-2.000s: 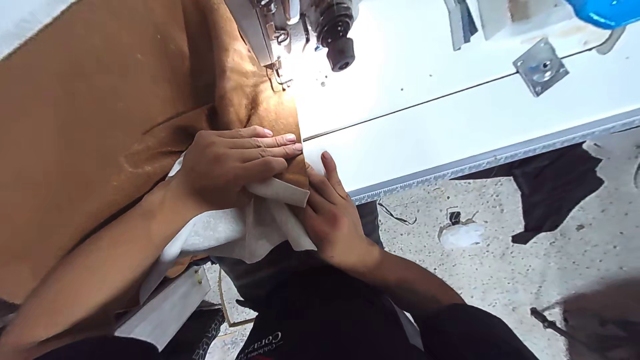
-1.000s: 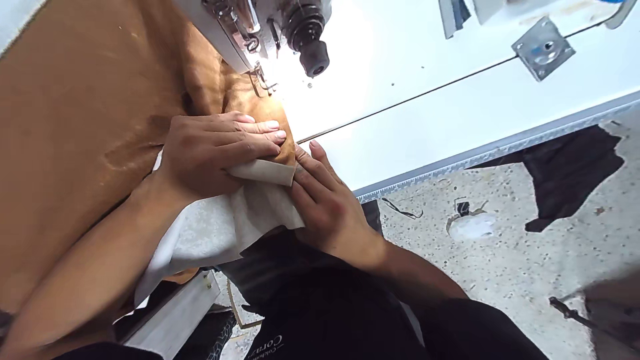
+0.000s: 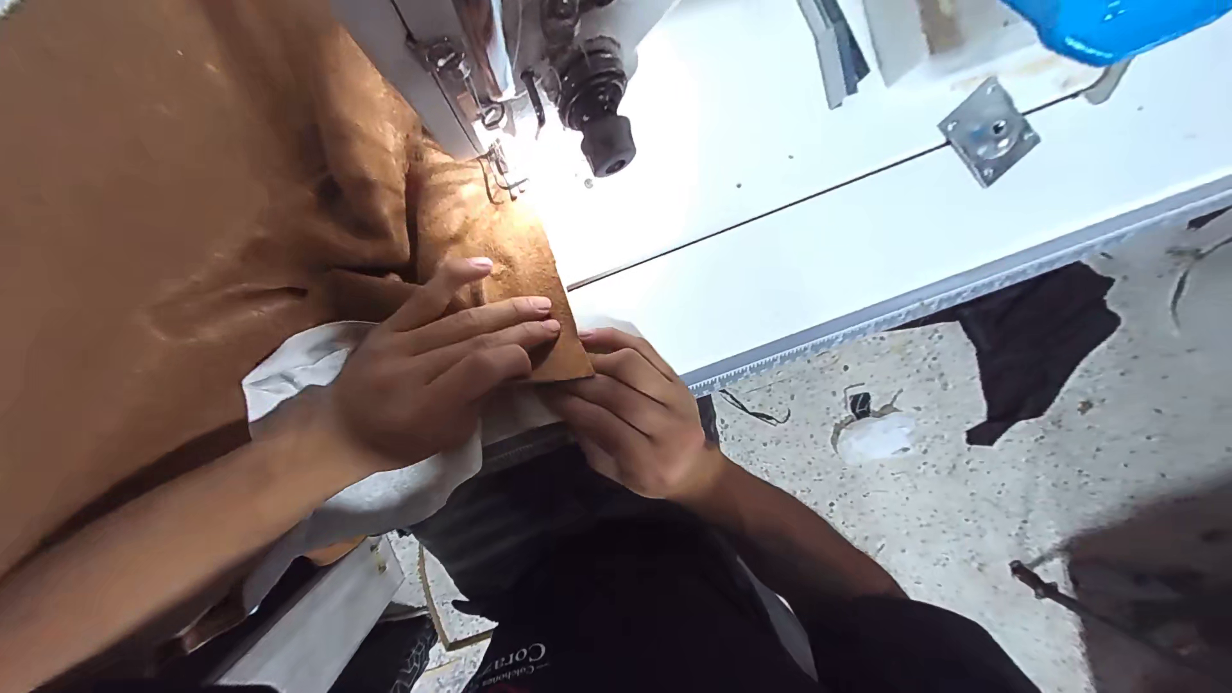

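A large sheet of tan, leather-like material (image 3: 115, 192) covers the left side and runs under the presser foot (image 3: 500, 178) of a sewing machine (image 3: 414, 67). My left hand (image 3: 433, 375) lies palm down on it, fingers spread near its right edge. At the sheet's near corner, my right hand (image 3: 635, 404) pinches the edge, with its thumb and some fingertips partly hidden. White fabric (image 3: 308, 371) lies beneath the tan material and hangs below my left hand.
The white sewing table (image 3: 770, 279) bears a measuring tape along its near edge, a square metal plate (image 3: 989, 132) and a blue object (image 3: 1126, 24). Dark cloth scraps (image 3: 1039, 337) lie on the speckled floor. A pale board (image 3: 308, 616) stands at lower left.
My left hand has opened its fingers and lies flatter on the tan sheet. The folded white strip seen between my hands earlier is now covered by the tan corner.
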